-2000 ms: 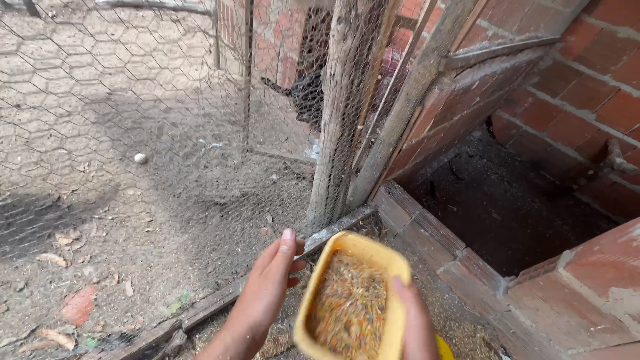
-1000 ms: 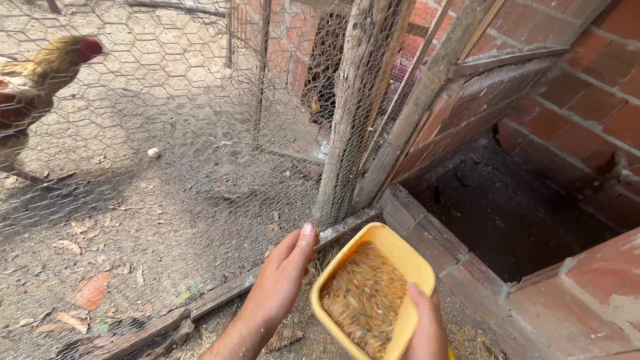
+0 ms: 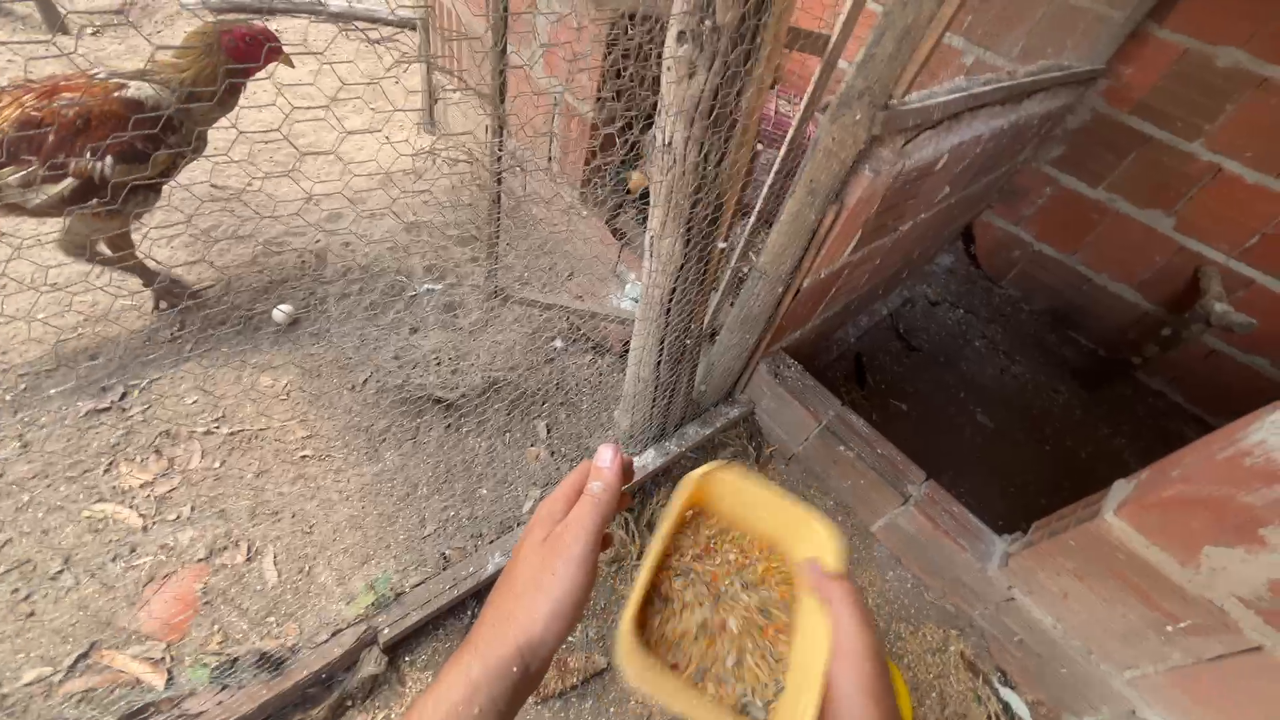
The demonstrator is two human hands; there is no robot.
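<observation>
My right hand (image 3: 850,645) grips the right rim of a yellow plastic tub (image 3: 825,540), its thumb on the edge. Mixed grain (image 3: 720,610) with orange bits lies inside, a little blurred. To the left of the tub, my left hand (image 3: 575,525) is raised with nothing in it; its fingertips, near the foot of the wire mesh, are partly hidden behind the thumb. Behind the mesh a rooster (image 3: 120,140) with a red head stands at the upper left, and a small white ball-like object (image 3: 283,314) lies on the dirt by its foot.
Hexagonal wire fencing (image 3: 400,220) runs along a low wooden board (image 3: 440,600) up to rough wooden posts (image 3: 665,220). At the right, a low brick wall (image 3: 865,450) borders a dark brick pen (image 3: 980,400). Another bird, partly hidden, is in shade behind the posts.
The rooster, out of view two seconds ago, came in at the left edge and now stands closer to the white object. My right hand keeps its hold on the tub.
</observation>
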